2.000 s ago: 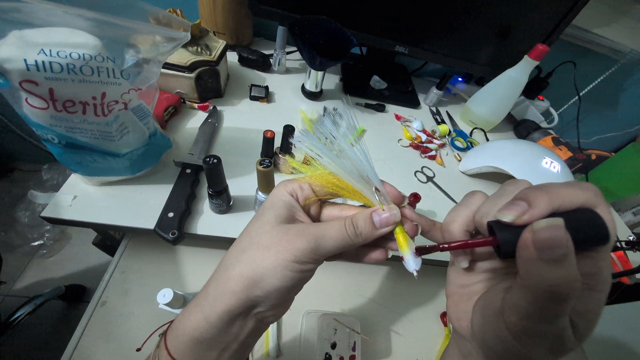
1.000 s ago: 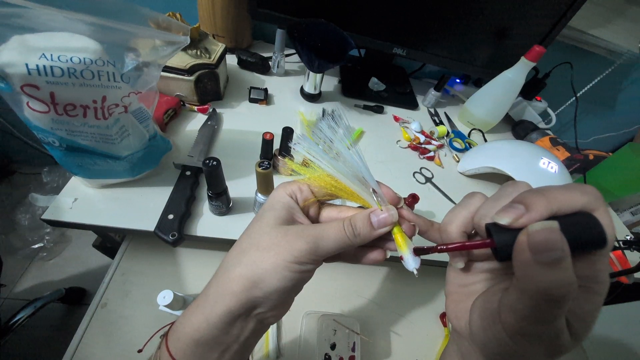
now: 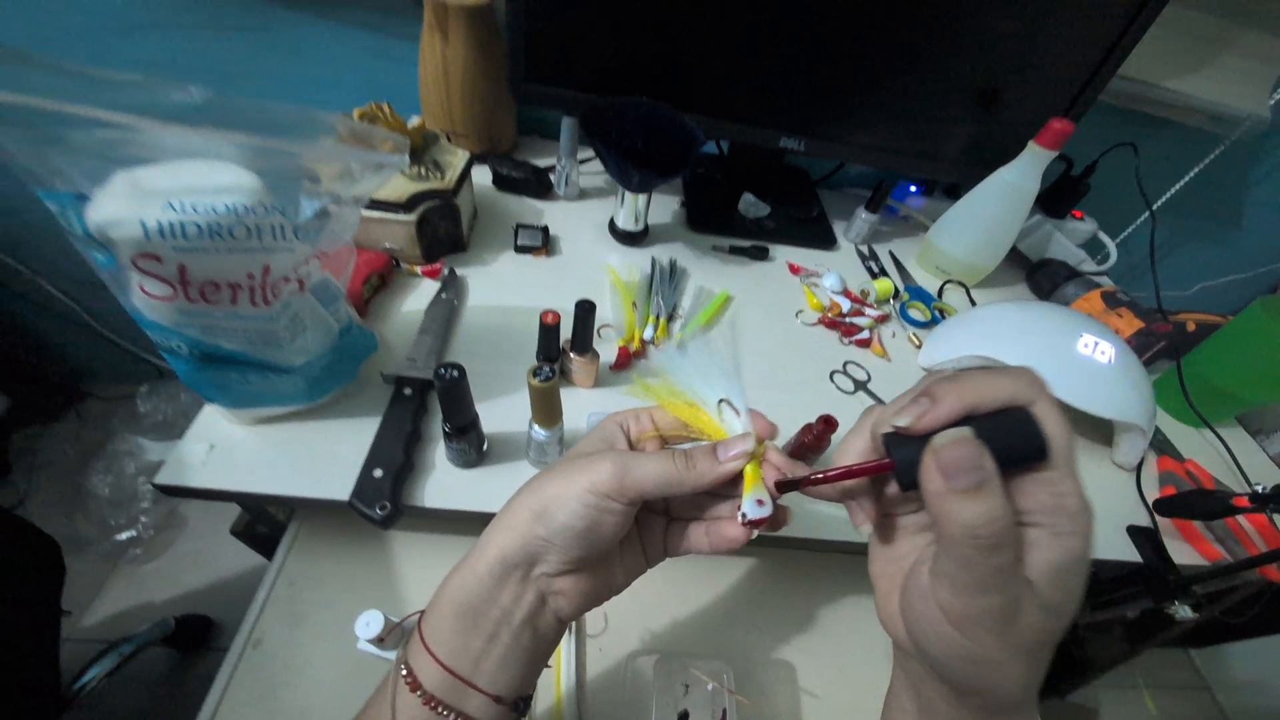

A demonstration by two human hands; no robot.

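My left hand (image 3: 640,485) pinches a fishing jig (image 3: 756,500) with a yellow and white head, a hook, and a tail of white and yellow fibres. Red polish shows on the lower tip of the head, with a small red spot above it. My right hand (image 3: 985,520) holds a nail polish brush (image 3: 840,473) by its black cap. The red brush tip is beside the jig head; whether it touches is unclear. An open red polish bottle (image 3: 811,438) leans just behind my hands.
Polish bottles (image 3: 460,420), a knife (image 3: 410,400), tailed jigs (image 3: 655,310), small jig heads (image 3: 845,310), small scissors (image 3: 855,380) and a white lamp (image 3: 1040,365) lie around the hands. A cotton bag (image 3: 240,290) stands left, a squeeze bottle (image 3: 1000,205) at back right.
The jig's head has gained red at its tip and a red spot, where earlier it looked white. Its tail leans differently in my left hand. The view has shifted.
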